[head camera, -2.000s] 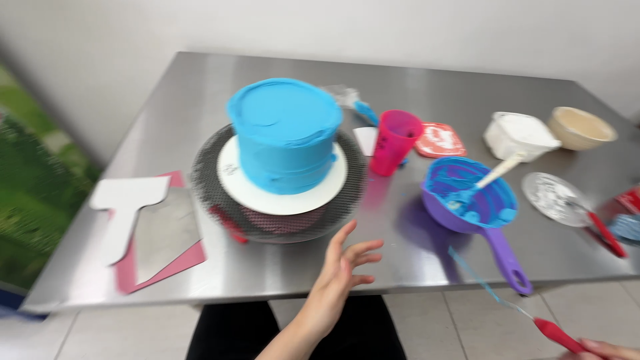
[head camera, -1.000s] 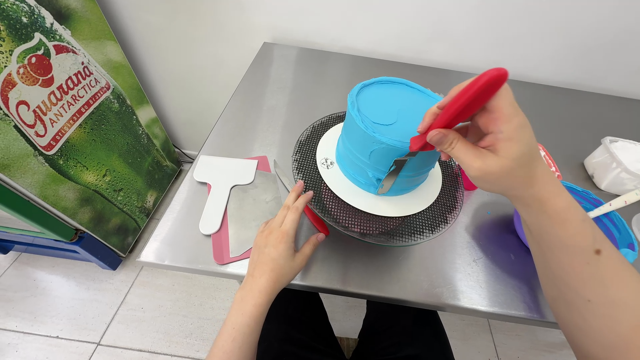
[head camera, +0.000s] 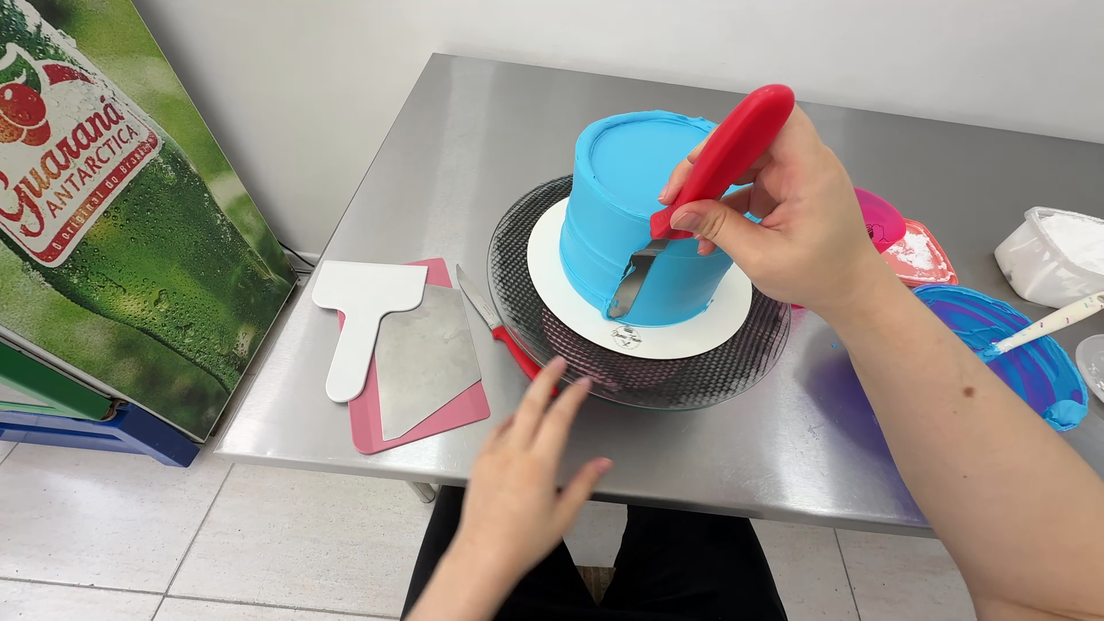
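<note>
My right hand (head camera: 768, 207) grips the red handle of a small offset spatula (head camera: 636, 276), its metal blade pointing down against the lower side of a cake covered in blue frosting (head camera: 642, 172). A white round cake board (head camera: 569, 297) lies under the cake, on a dark textured glass turntable (head camera: 690, 379). Bare and with fingers apart, my left hand (head camera: 535, 457) hovers at the turntable's near left edge. A knife (head camera: 509, 341) with a red handle lies just left of the turntable, partly beneath its rim.
On the steel table (head camera: 405, 172), a white scraper (head camera: 362, 319) and a metal scraper (head camera: 431, 362) overlap a pink one (head camera: 366, 423). At right are a purple bowl (head camera: 1000, 302) of blue frosting with a spatula, a tub of white powder (head camera: 1048, 259), a pink cup (head camera: 880, 216) and a red lid (head camera: 927, 254).
The red-handled spatula, low at the right two seconds ago, came to the cake's side by one second ago and remains there. The cake and its board have turned; the board's printed mark has moved toward the front.
</note>
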